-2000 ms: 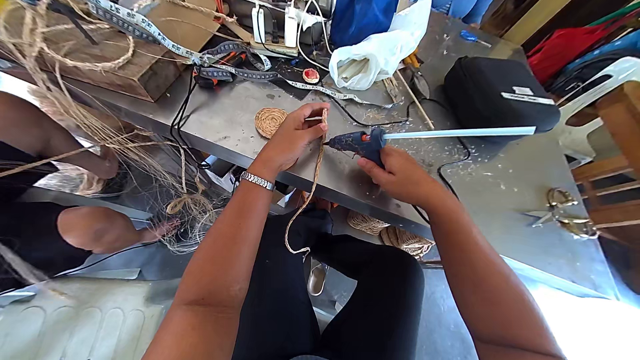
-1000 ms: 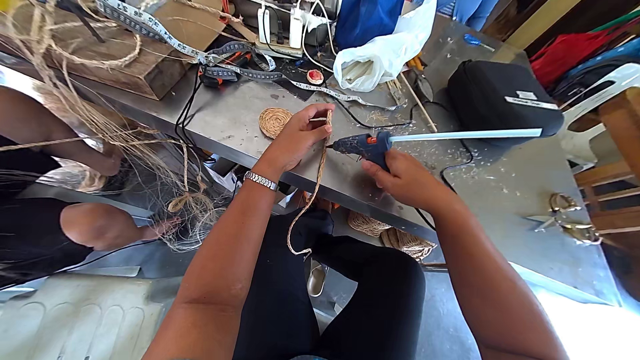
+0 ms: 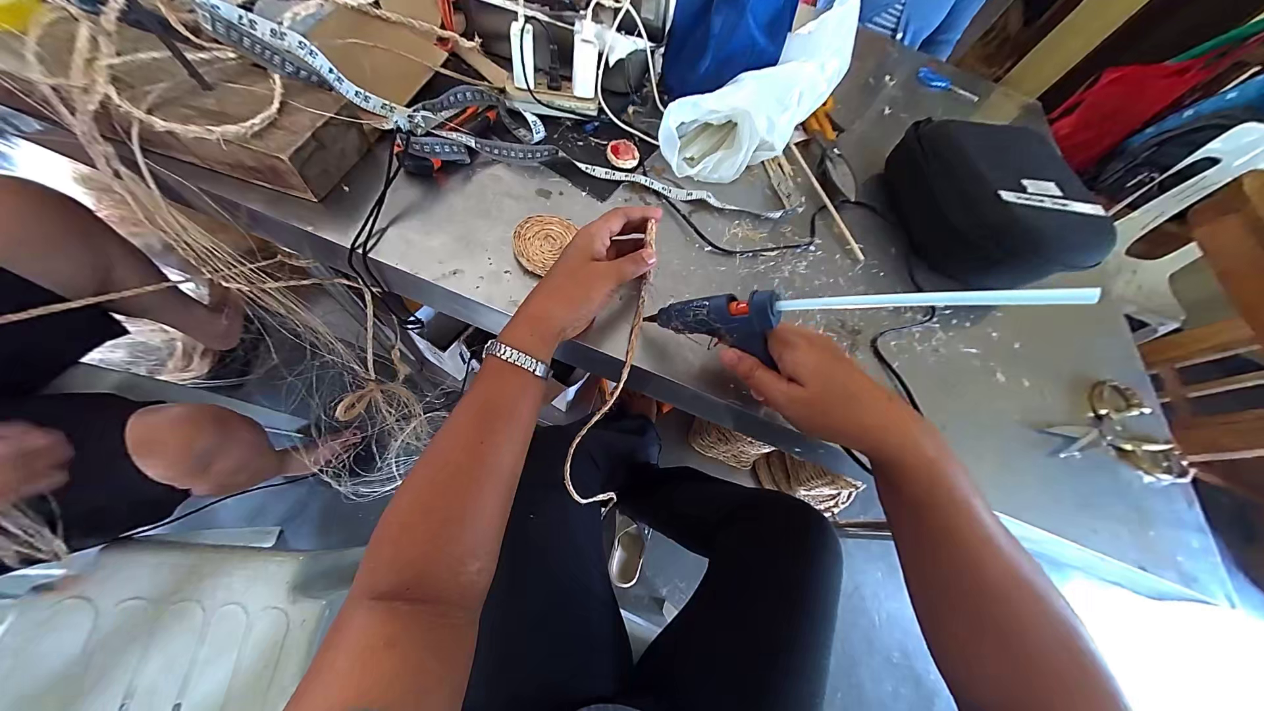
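My left hand (image 3: 602, 267) pinches a braided natural-fibre cord (image 3: 632, 341) near its upper end, above the front edge of the metal table; the cord hangs down over the edge to my lap. In my right hand (image 3: 815, 380) is a dark blue glue gun (image 3: 726, 314), its nozzle pointing left, at or just beside the cord; whether they touch is unclear. A long translucent glue stick (image 3: 938, 298) sticks out of the gun's back. A flat coiled fibre disc (image 3: 544, 245) lies on the table, left of my left hand.
Beyond my hands are a tape measure (image 3: 632, 176), a white plastic bag (image 3: 726, 123) and black cables. A black case (image 3: 997, 202) and scissors (image 3: 1111, 434) lie to the right. At left, a wooden block (image 3: 326, 148) bears loose fibres; another person sits close by. Coiled fibre pieces (image 3: 726, 442) sit below the table edge.
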